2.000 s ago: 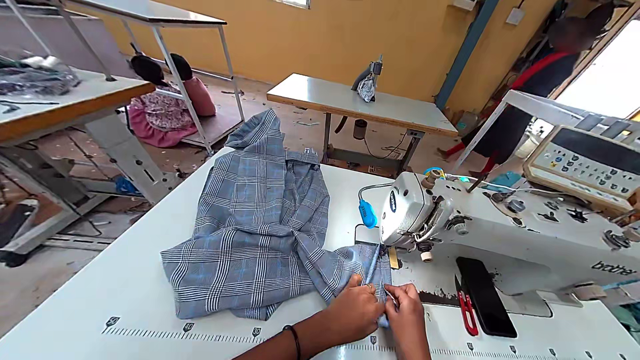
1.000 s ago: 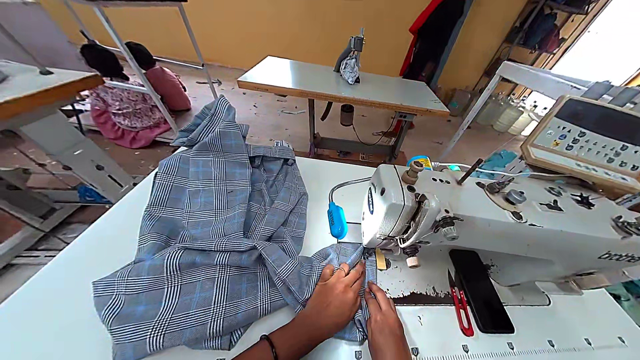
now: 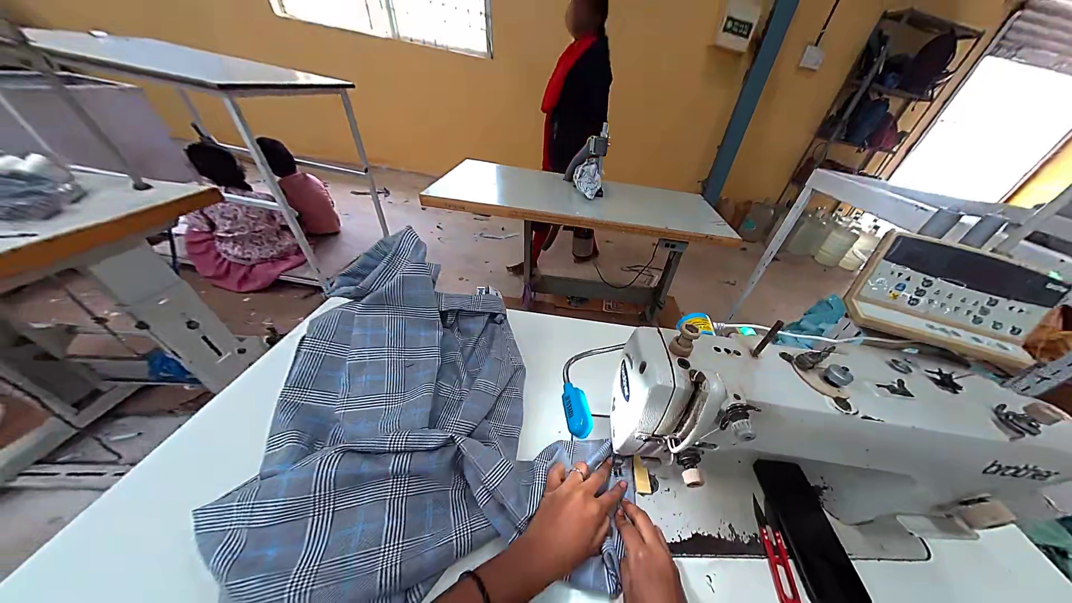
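Note:
A grey-blue plaid garment (image 3: pixel 377 419) lies spread over the white sewing table, one narrow part reaching under the head of a Brother industrial sewing machine (image 3: pixel 662 394). My left hand (image 3: pixel 574 511) rests on that part just left of the needle area, fingers spread on the cloth; a ring and a dark wristband show. Close beside it, my right hand (image 3: pixel 645 553) touches the cloth's right edge, its fingertips near the front of the presser foot. The needle itself is hidden behind the machine head.
Red thread snips (image 3: pixel 779 557) and a black phone-like object (image 3: pixel 808 528) lie right of my hands. A blue lamp (image 3: pixel 577 410) hangs on a bent cable beside the machine head. Behind are another machine table (image 3: pixel 578 209), a standing person and two seated people.
The view has shifted, showing more of the room. My hands stay on the cloth by the machine head. The person in red and black now stands behind the far table.

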